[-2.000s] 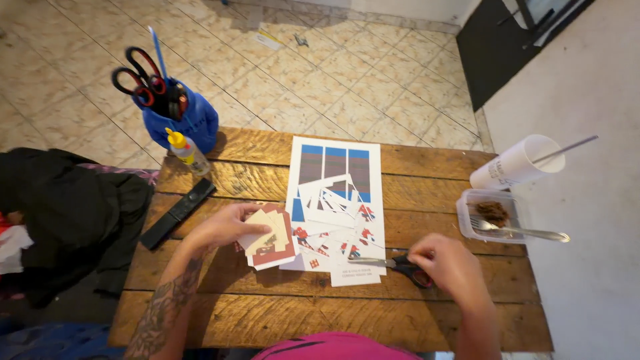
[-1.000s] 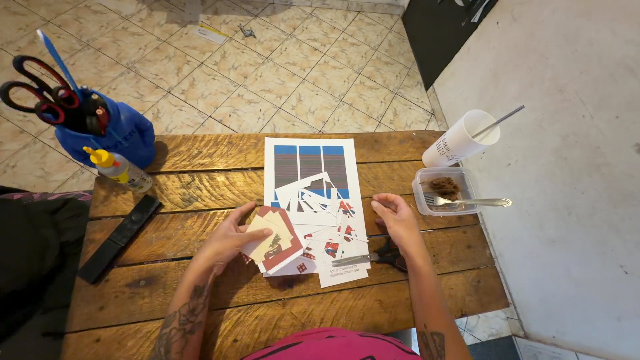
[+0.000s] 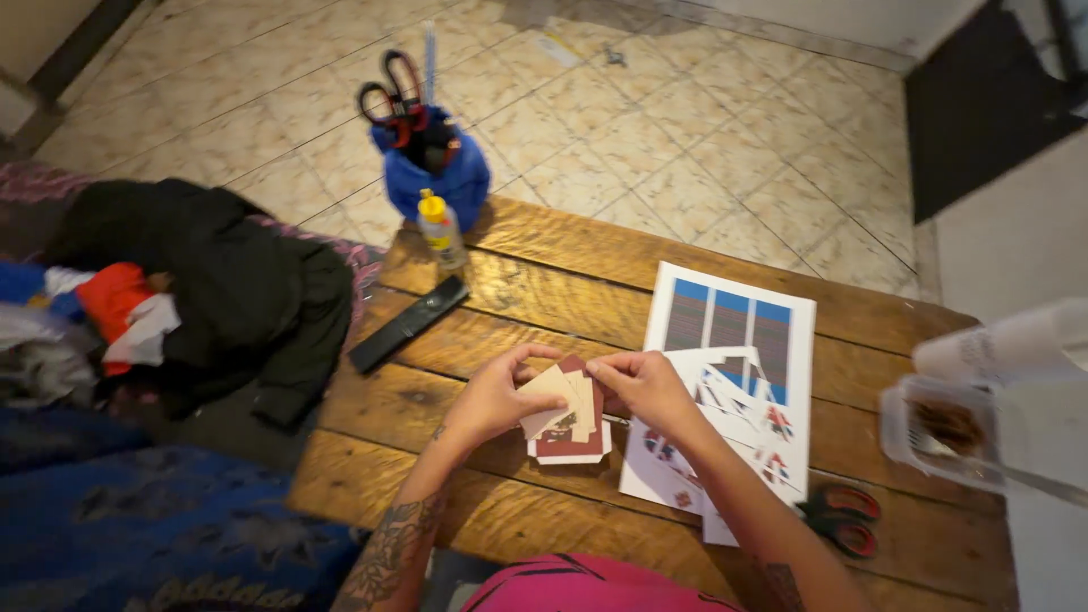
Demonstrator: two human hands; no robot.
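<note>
My left hand holds a small stack of paper cutouts, cream pieces over a dark red one with white tabs, its thumb on top. The fingertips of my right hand pinch the stack's upper right edge. Right of the hands lie printed sheets with blue and grey panels, and white paper scraps rest on them. My right forearm hides part of these papers. Scissors with black and red handles lie at the sheets' lower right, their blades hidden.
On the wooden table, a black remote control and a glue bottle are at the left, beside a blue holder with more scissors. A plastic container with food and a fork and a white cup stand at the right.
My right hand has left the scissors on the table and come over to the cutouts in my left hand, now touching their edge. The view has turned toward the left.
</note>
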